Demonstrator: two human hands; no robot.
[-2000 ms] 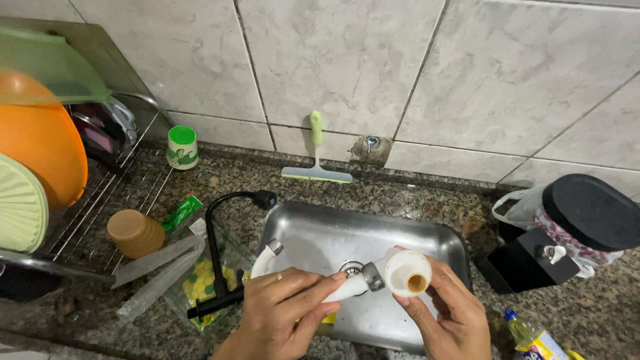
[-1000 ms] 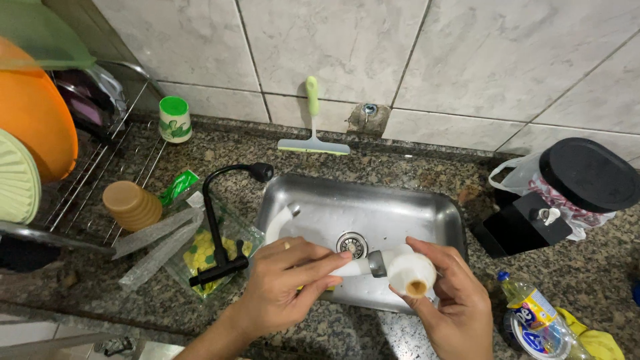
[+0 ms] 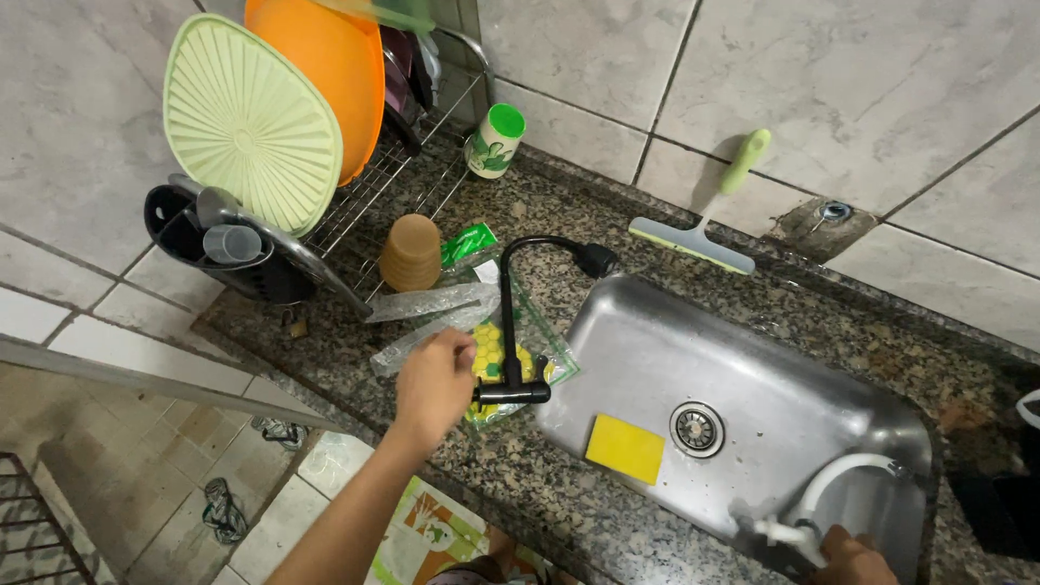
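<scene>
My left hand (image 3: pixel 436 382) is over the left counter, its curled fingers next to the base of a black gooseneck faucet (image 3: pixel 512 325) that lies on plastic packaging; whether they touch it is unclear. At the lower right of the sink, my right hand (image 3: pixel 849 559) is at a white plastic faucet with a curved spout (image 3: pixel 841 479); its fingers are partly hidden, so the grip cannot be told. A yellow sponge (image 3: pixel 626 448) lies in the steel sink (image 3: pixel 780 382), left of the drain strainer (image 3: pixel 697 430).
A metal dish rack (image 3: pixel 357 219) holds an orange basin (image 3: pixel 333 73) and a pale green lid (image 3: pixel 248 122). Nearby are brown stacked cups (image 3: pixel 411 253) and a green-topped container (image 3: pixel 495 140). A squeegee (image 3: pixel 695 242) leans on the tiles beside a wall pipe opening (image 3: pixel 834 211).
The view has swung left. My hands, earlier together on the white faucet over the sink, are now apart: the left by the black faucet, the right low in the sink with the white one.
</scene>
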